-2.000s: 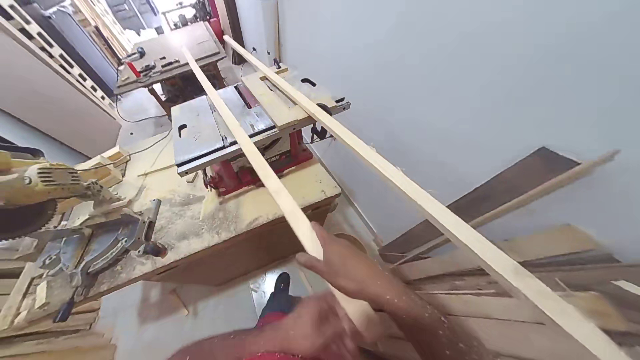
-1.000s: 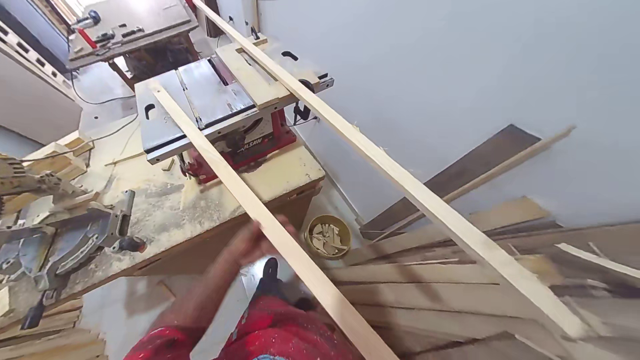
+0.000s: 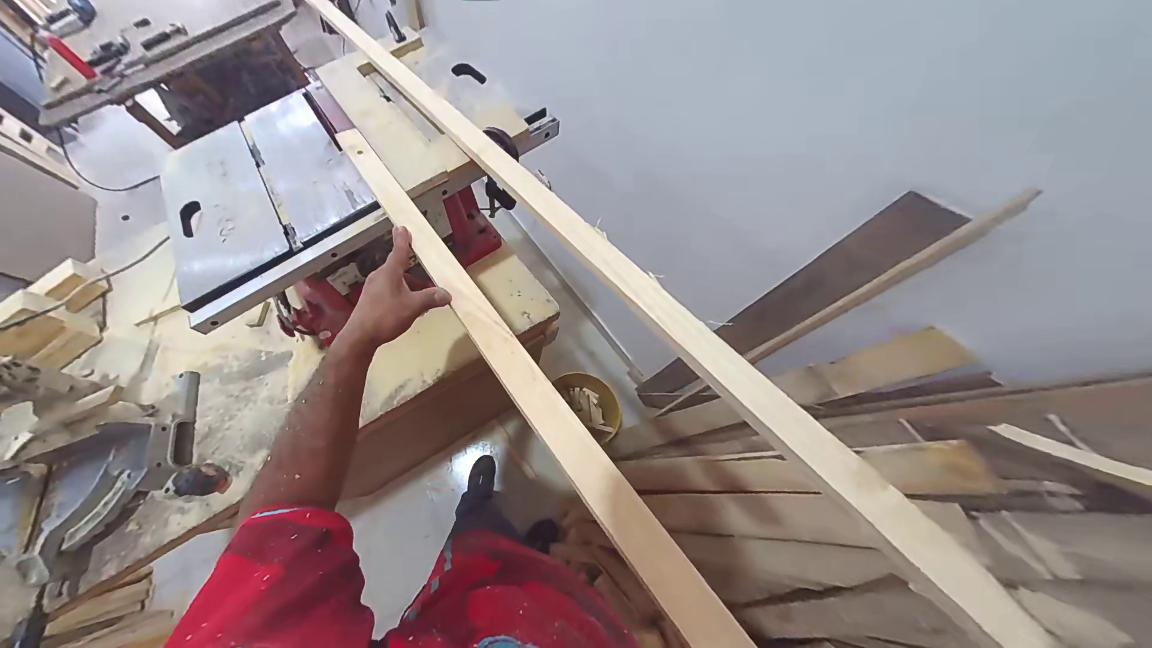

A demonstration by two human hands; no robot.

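Note:
My left hand (image 3: 394, 292) rests against the left edge of a long wooden strip (image 3: 531, 382), its thumb and forefinger spread apart. The strip's far end lies on the table saw (image 3: 315, 175), beside the wooden fence board, and its near end runs out at the bottom of the view. My right hand is not visible. To the right, a second long wooden strip (image 3: 657, 310) crosses over the saw's right side, with splinters along its edge.
A miter saw (image 3: 117, 477) stands on the dusty workbench (image 3: 450, 333) at the left. A bucket of offcuts (image 3: 607, 396) is beside the bench. Stacked boards (image 3: 756, 522) fill the lower right, by the wall. Tools lie on a farther table (image 3: 207, 40).
The strip at my left hand has moved, its far end now farther up along the saw top than one second ago. My left hand has moved forward along it. The right hand is out of view.

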